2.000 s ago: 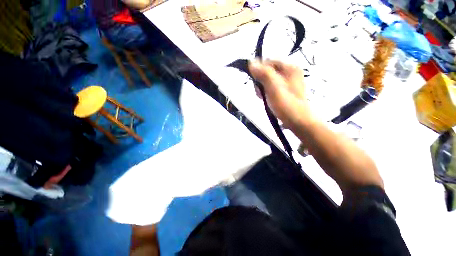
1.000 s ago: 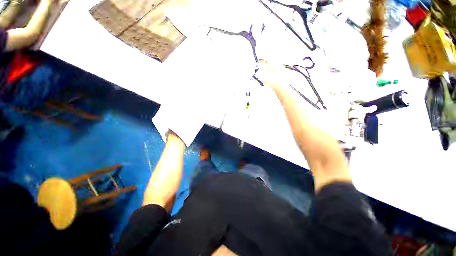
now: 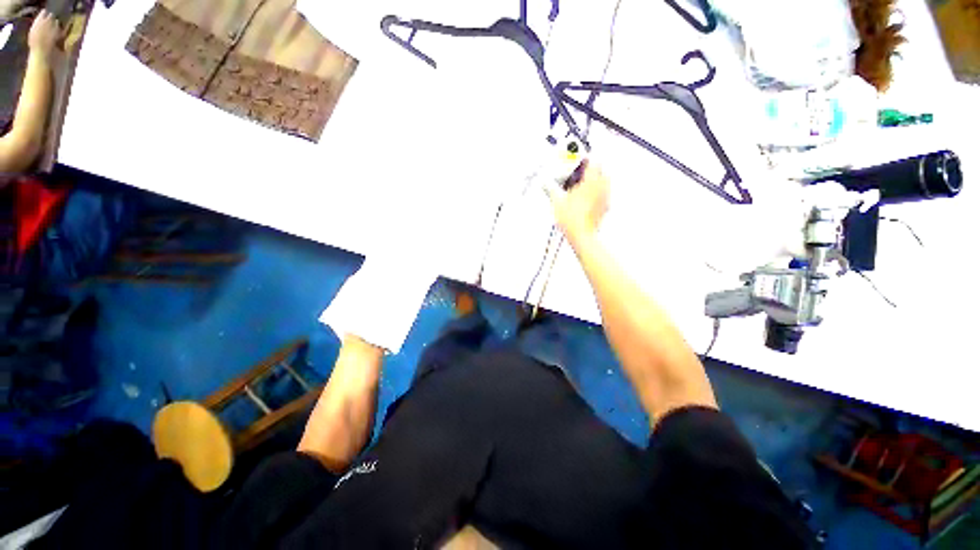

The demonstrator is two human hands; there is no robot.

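Observation:
A white garment or cloth panel (image 3: pixel 376 295), overexposed, lies on the white table and hangs over its front edge. My left hand (image 3: pixel 362 349) is mostly hidden by its hanging end; only wrist and forearm show clearly. My right hand (image 3: pixel 581 202) is above the table, fingers closed around a small whitish object (image 3: pixel 566 157) with dark and yellow spots; its exact kind is unclear. Two dark clothes hangers, one (image 3: pixel 505 32) beyond the hand to the left and one (image 3: pixel 682 97) to the right, lie on the table.
A brown garment (image 3: pixel 242 64) lies at the far left. A silver device (image 3: pixel 790 295), a black bottle (image 3: pixel 913 175) and clear plastic (image 3: pixel 790 48) are on the right. A round wooden stool (image 3: pixel 193 443) stands lower left. Another person's arm (image 3: pixel 32 97) shows at the left edge.
The view has turned and shifted over the table. My right hand has let go of the black hanger or strap and now holds the small object. The white cloth has moved from over the floor to the table.

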